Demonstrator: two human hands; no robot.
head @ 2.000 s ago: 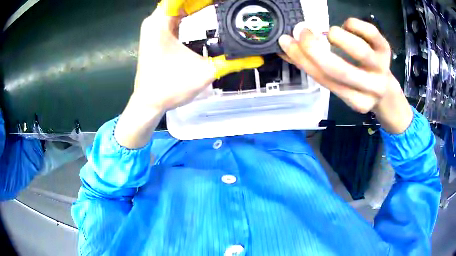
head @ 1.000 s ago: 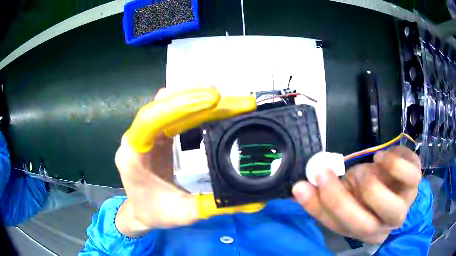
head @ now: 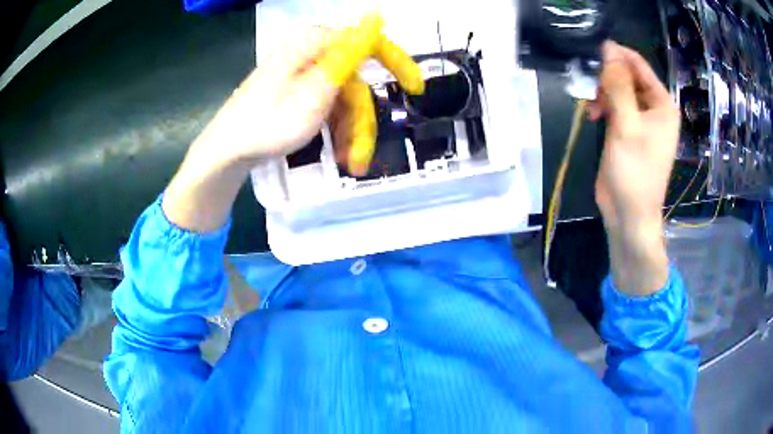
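A white plastic housing (head: 398,216) with black parts inside and a dark round opening lies in front of me. My left hand (head: 314,102), with yellow finger cots, is over its left half, fingers spread and bent down; nothing shows held in it, and whether the fingertips touch the housing is unclear. My right hand (head: 631,119) is right of the housing, its fingertips at a blurred white piece (head: 581,83) under a blurred dark part (head: 566,25). The grip is partly hidden by blur. Yellowish wires (head: 564,178) hang from the white piece to a small white end.
The housing lies on a white sheet (head: 530,144) on the dark green bench (head: 102,136). A blue bin edge (head: 216,4) shows at the top. Clear blister trays (head: 737,110) with black round parts stand at the right. Blue cloth (head: 34,322) shows at the left edge.
My left hand has let go of the black square-framed part and moved over the housing. My right hand, the dark part and the wires have moved up and right, clear of the housing.
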